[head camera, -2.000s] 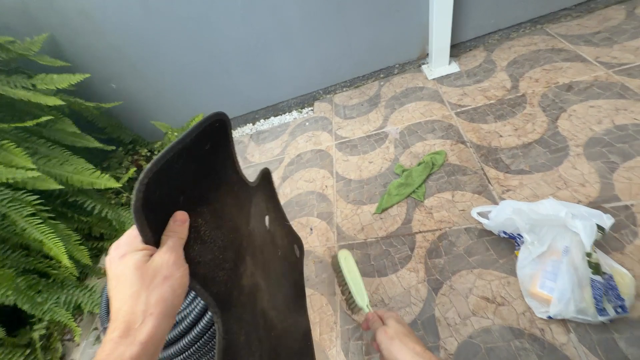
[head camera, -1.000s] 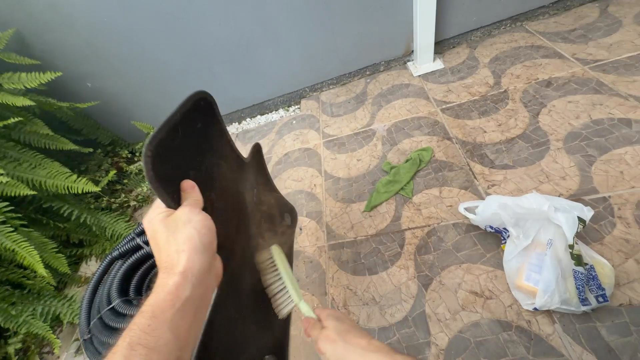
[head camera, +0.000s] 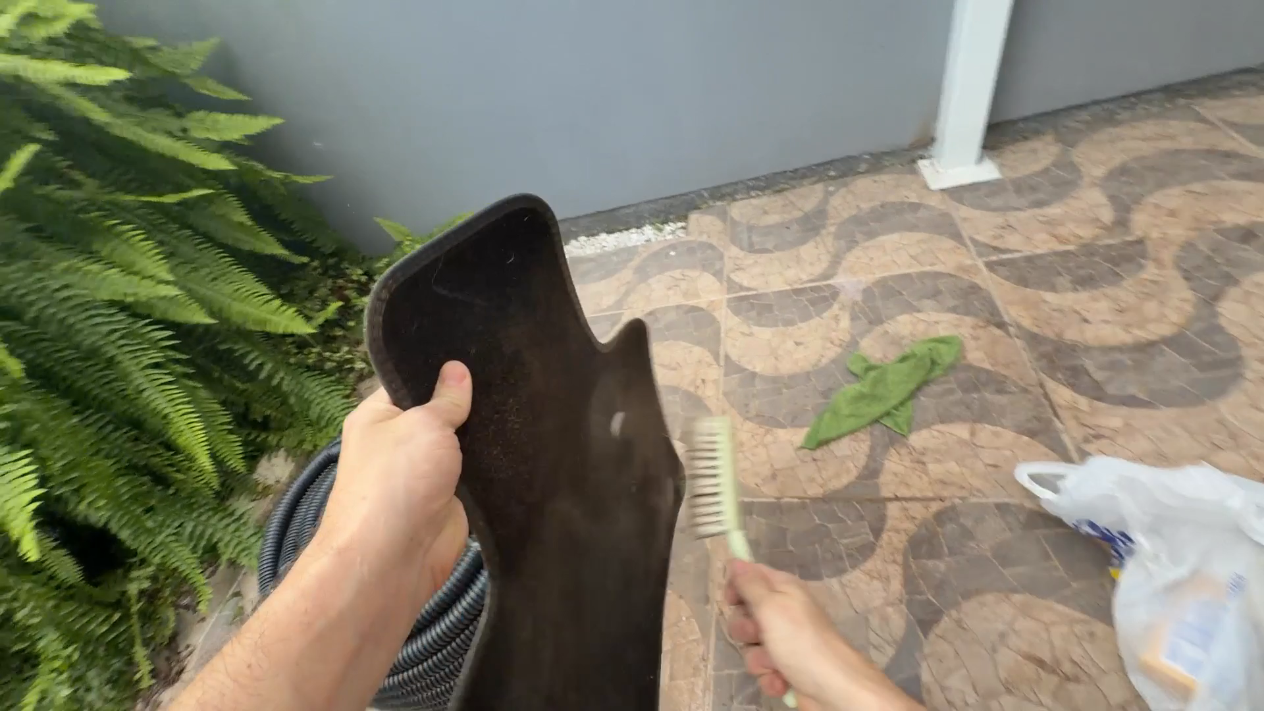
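A black car floor mat (head camera: 553, 474) is held up at a tilt, its upper left edge gripped by my left hand (head camera: 405, 484), thumb on the near face. Pale dust or dirt marks show on that face. My right hand (head camera: 790, 632) is closed around the handle of a pale green brush (head camera: 729, 474) with light bristles. The bristles face the mat's right edge, seemingly just apart from it; the brush is slightly blurred. The lower end of the mat is out of frame.
Behind the mat lies a coil of black corrugated hose (head camera: 434, 632). Ferns (head camera: 148, 276) fill the left side. On the patterned tile floor are a green cloth (head camera: 884, 390) and a white plastic bag (head camera: 1165, 553) with things inside. A white post (head camera: 968, 99) stands by the grey wall (head camera: 642, 99).
The brush was lower right of the mat two seconds ago, then against its face one second ago; now it is off the mat's right edge. My left hand has kept its hold.
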